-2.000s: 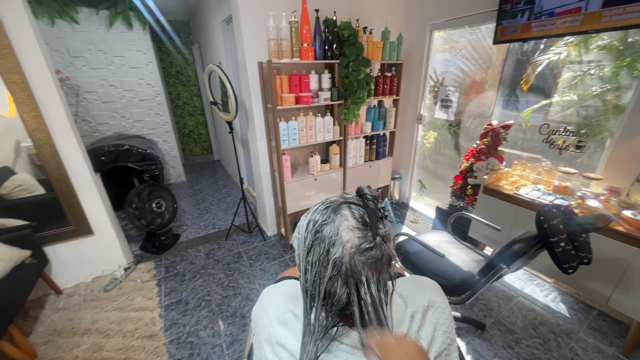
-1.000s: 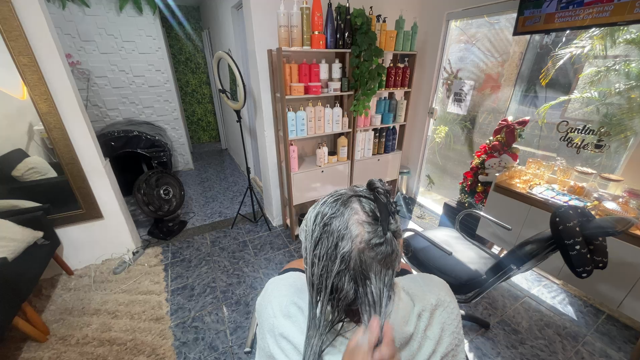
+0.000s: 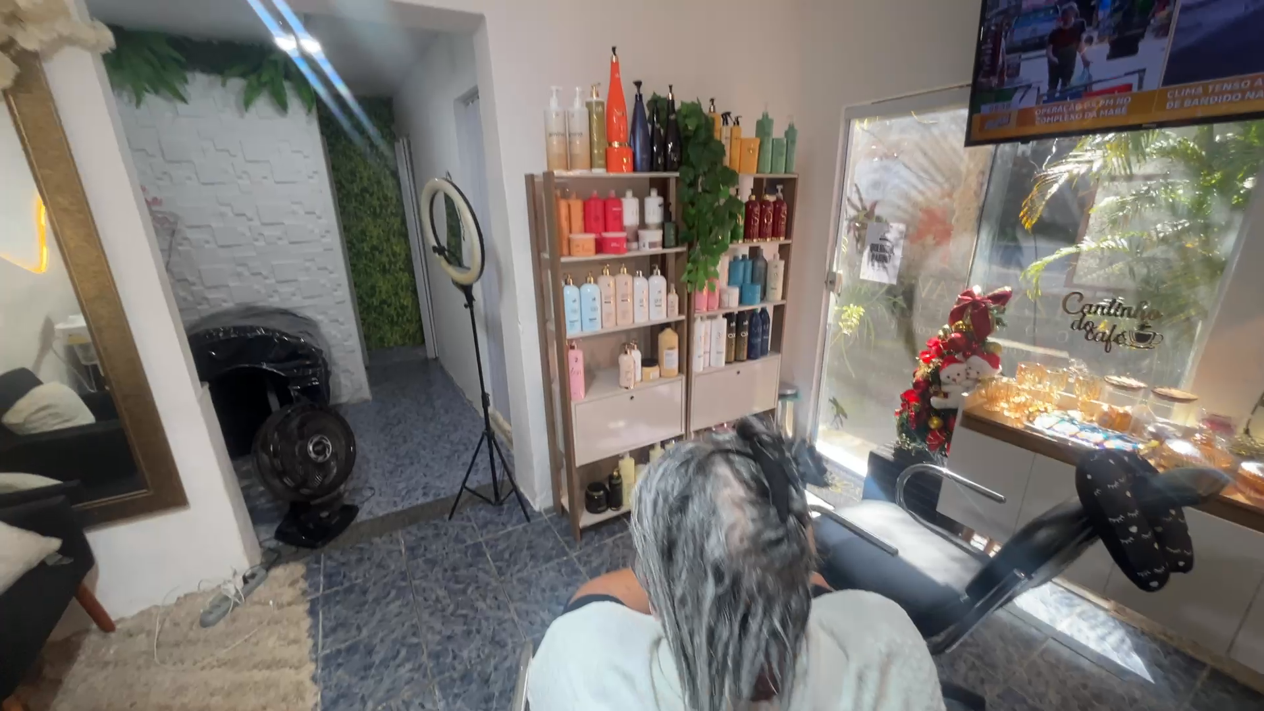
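A person sits with their back to me at the lower centre, a white towel (image 3: 869, 647) over the shoulders. Their long wet hair (image 3: 726, 553) is coated with a whitish product and hangs down over the towel. A black hair clip (image 3: 775, 464) holds part of the hair near the crown on the right side. Neither my left hand nor my right hand shows in the frame of now; the lower ends of the hair are cut off by the bottom edge.
Ahead stands a shelf unit (image 3: 681, 395) with many bottles. A ring light on a tripod (image 3: 481, 395) and a black fan (image 3: 304, 459) are to the left. A black reclining salon chair (image 3: 899, 553) is close on the right, beside a wooden-topped counter (image 3: 1017, 427).
A hand at the lower ends of the hair, seen in both earlier frames, is out of view now.
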